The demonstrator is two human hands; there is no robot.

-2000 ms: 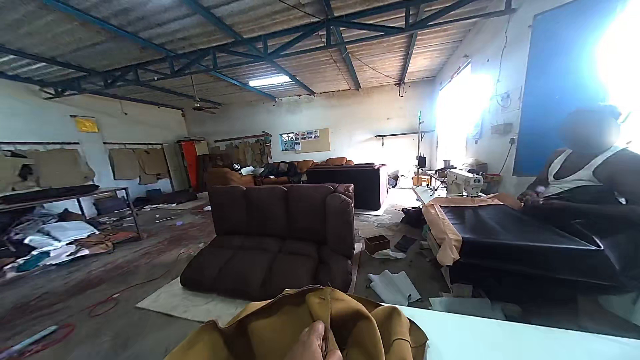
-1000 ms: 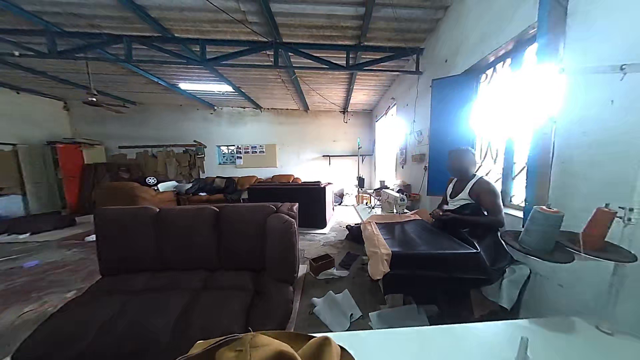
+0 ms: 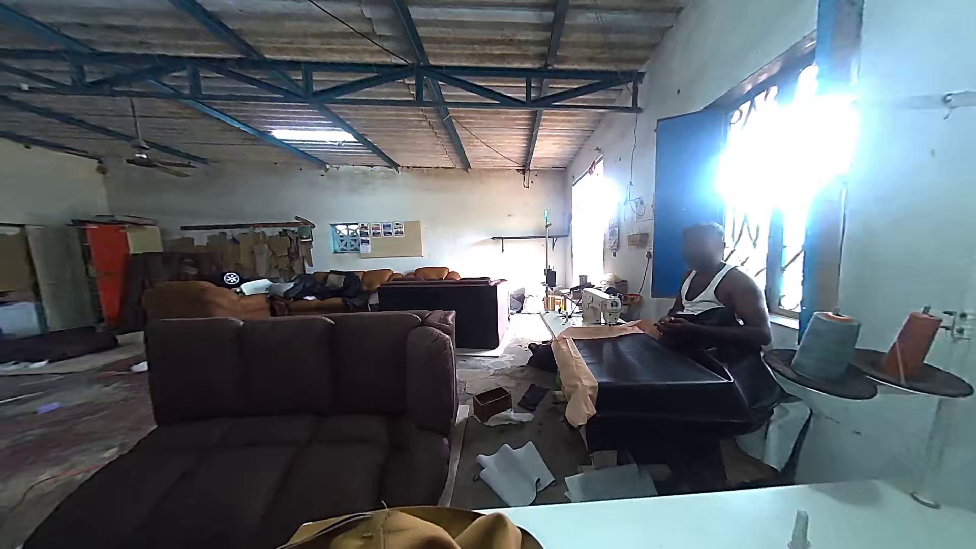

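A piece of tan upholstery material (image 3: 427, 530) lies bunched at the bottom edge of the view, against the near edge of a white table top (image 3: 686, 518). Neither of my hands shows in this frame, so what they hold or touch is hidden below it. Two thread cones, one grey-blue (image 3: 827, 347) and one orange (image 3: 913, 345), stand on round dark plates of a thread stand at the right. A small pale upright peg (image 3: 798, 530) rises from the table at the lower right.
A dark brown sofa (image 3: 282, 366) stands ahead on the left. A person (image 3: 717, 297) sits at the right beside black material (image 3: 648, 362), near a sewing machine (image 3: 601, 306). White sheet scraps (image 3: 516, 473) and a brown box (image 3: 492, 402) lie on the floor.
The view has swung right, bringing the thread cones in. My hand, on the tan material two seconds ago, is out of sight, and less of that material shows.
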